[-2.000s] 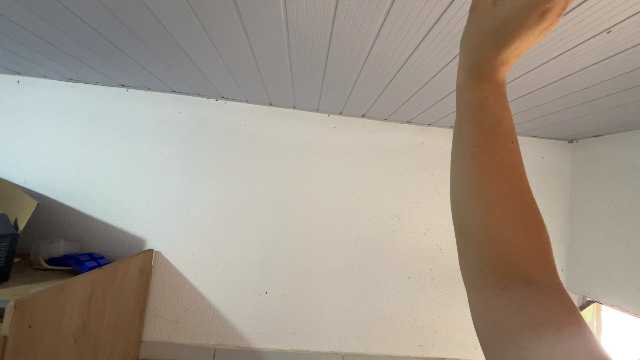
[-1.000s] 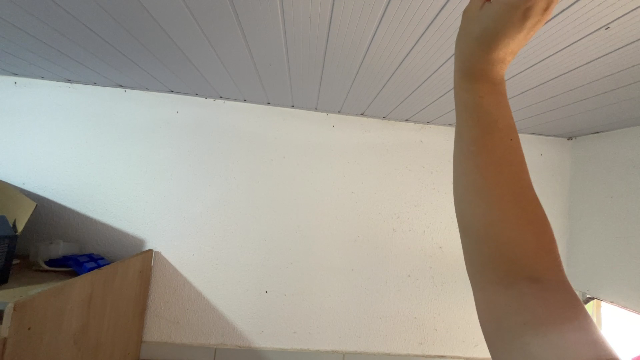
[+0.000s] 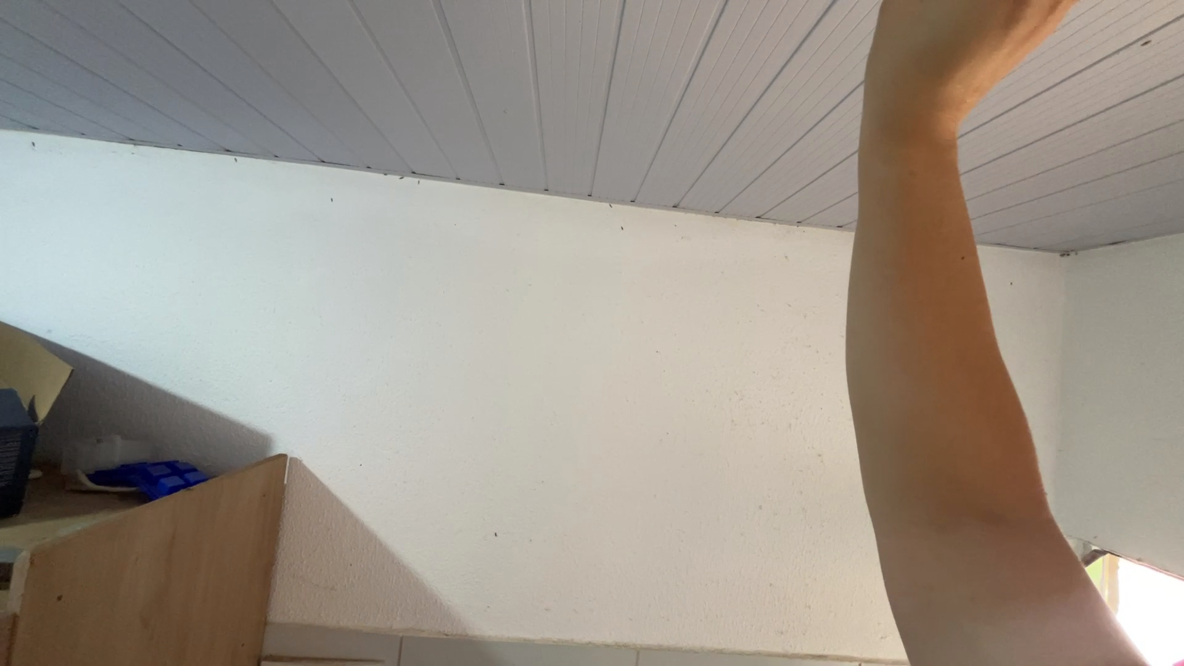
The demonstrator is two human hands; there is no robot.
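My right arm rises from the lower right of the view, bare to the elbow and beyond. The base of my right hand (image 3: 971, 37) is at the top edge, bent to the right at the wrist, in front of the grey panelled ceiling (image 3: 573, 92). The fingers are cut off by the frame, so anything they hold or touch is hidden. Behind the forearm is a white textured wall (image 3: 555, 370) with small dark specks. My left hand is out of view.
A wooden cabinet (image 3: 157, 573) stands at lower left. On it are a blue plastic item (image 3: 162, 476), a clear container (image 3: 102, 453), a dark box (image 3: 14, 449) and a cardboard flap (image 3: 28, 370). Pale tiles (image 3: 518, 650) line the lower wall; a bright opening (image 3: 1152, 601) is at lower right.
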